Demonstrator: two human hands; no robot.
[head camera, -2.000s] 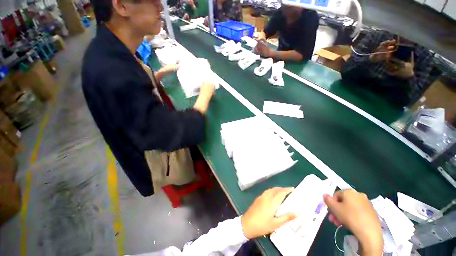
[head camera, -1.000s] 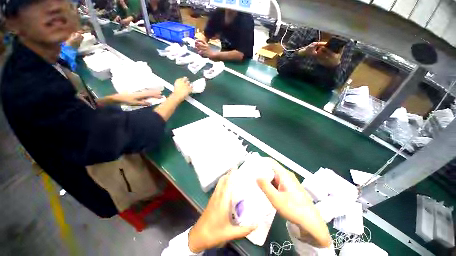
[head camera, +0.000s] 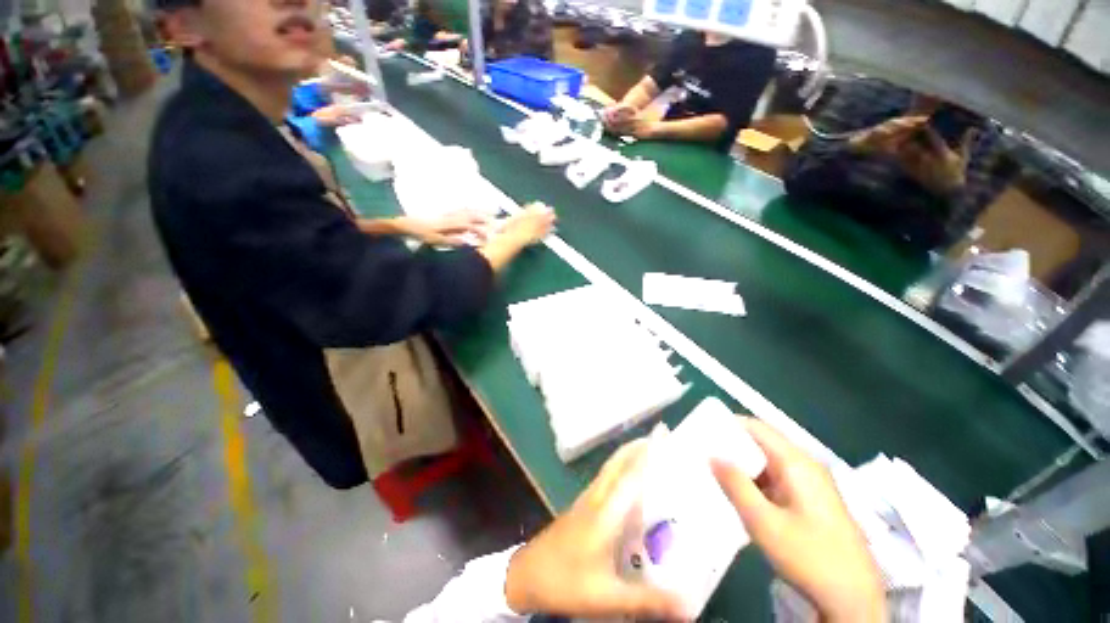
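A white carton with a purple print is held between both hands at the lower middle. My left hand grips its left side and lower edge. My right hand is on its upper right side, thumb on its face, fingers partly hidden behind it. A row of grouped white cartons with jagged flaps lies on the green surface just beyond my left hand.
A single white carton lies on the green belt. White blanks are stacked at right by the metal post. A neighbour works at left beside a red stool. A blue bin and white looped products stand on the far side.
Both hands have come together on the carton, which has been turned and looks narrower than two seconds ago. The view swung left, then back right. The neighbour's hands moved along the line edge.
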